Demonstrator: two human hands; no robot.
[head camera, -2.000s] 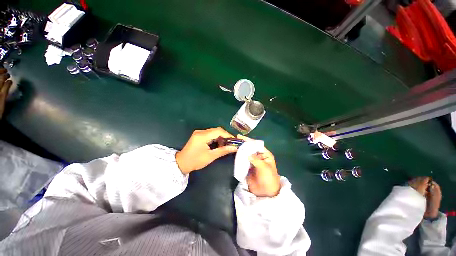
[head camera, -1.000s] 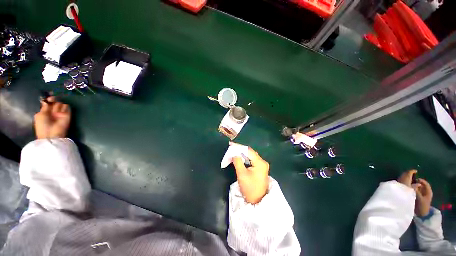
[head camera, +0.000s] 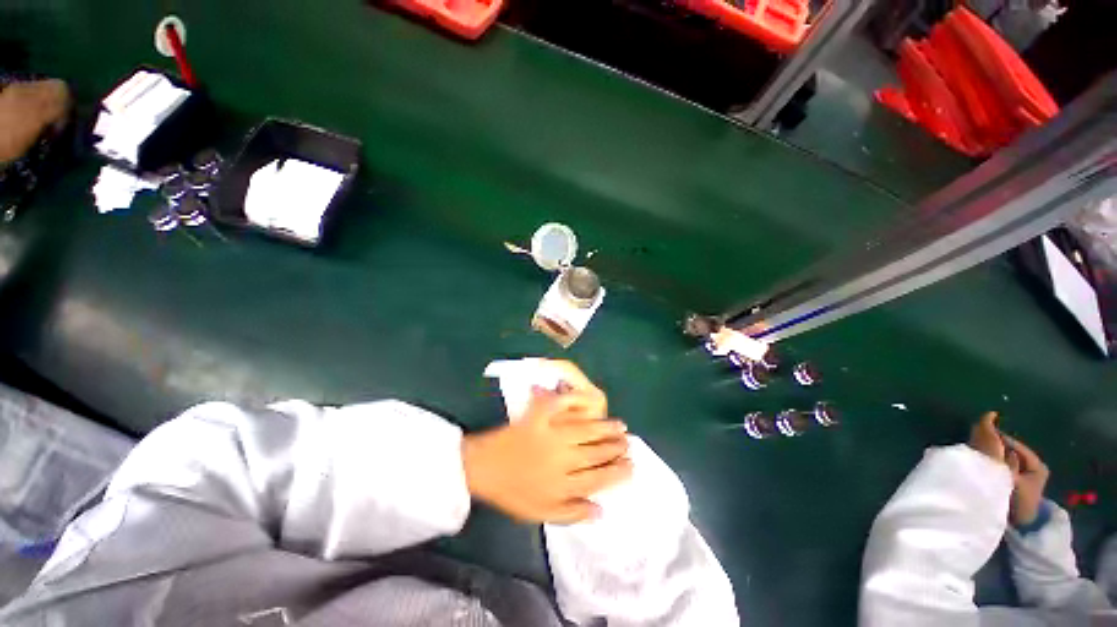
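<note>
My right hand (head camera: 572, 390) holds a white wiping cloth (head camera: 519, 381), which sticks out on its upper left side, just below the solvent bottle. My left hand (head camera: 548, 463) lies across my right hand and wrist, fingers pointing right and slightly spread; no part shows in it, and its palm side is hidden. Whether a metal part is inside my right hand cannot be seen. The solvent bottle (head camera: 571, 306) stands on the green mat with its round lid (head camera: 554, 246) flipped open.
A black tray of wipes (head camera: 347, 152), a second black box (head camera: 185, 127) and dark round parts (head camera: 186, 196) are at the upper left. More round parts (head camera: 790, 423) lie near the metal post (head camera: 906, 284). A coworker's hands (head camera: 1014, 468) are at right, another's hand (head camera: 33, 118) at upper left.
My left hand has moved from the far left back to my right hand and now covers part of it. My right hand has shifted slightly left. A coworker's hand has appeared at the upper left.
</note>
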